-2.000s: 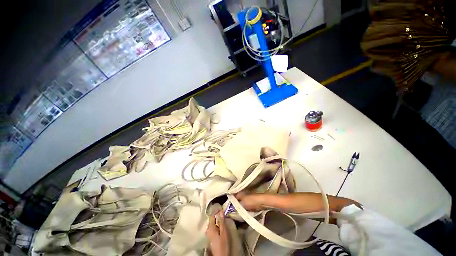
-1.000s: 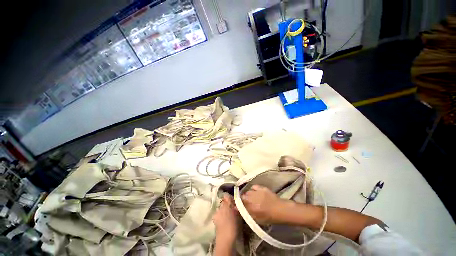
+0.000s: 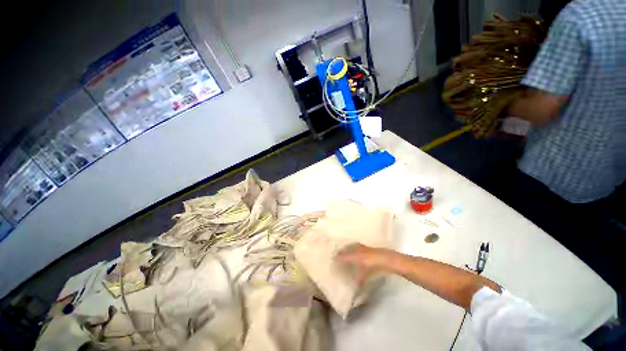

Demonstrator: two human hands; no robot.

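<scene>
A beige bag body [image 3: 336, 240] lies at the middle of the white table. My right hand [image 3: 358, 260] reaches over from the right and touches its upper face; the fingers are blurred, so its grip is unclear. Other beige bag bodies [image 3: 274, 319] lie in front, partly blurred and cut off by the lower edge. My left hand is not in view. Thin beige straps [image 3: 264, 257] lie left of the bag body.
A beige heap [image 3: 230, 206] lies at back left. The white table [image 3: 535, 274] also bears a blue stand [image 3: 369, 164], red-based pot [image 3: 421, 200], dark oval piece [image 3: 432, 238] and corded tool [image 3: 483, 257]. A person [image 3: 583, 96] holds a brown bundle [image 3: 491, 75] beyond the table.
The bag with the looped handle has left my hands' working spot. My left hand has gone out of view. My right hand has moved onto the beige bag body behind. The person has come into view.
</scene>
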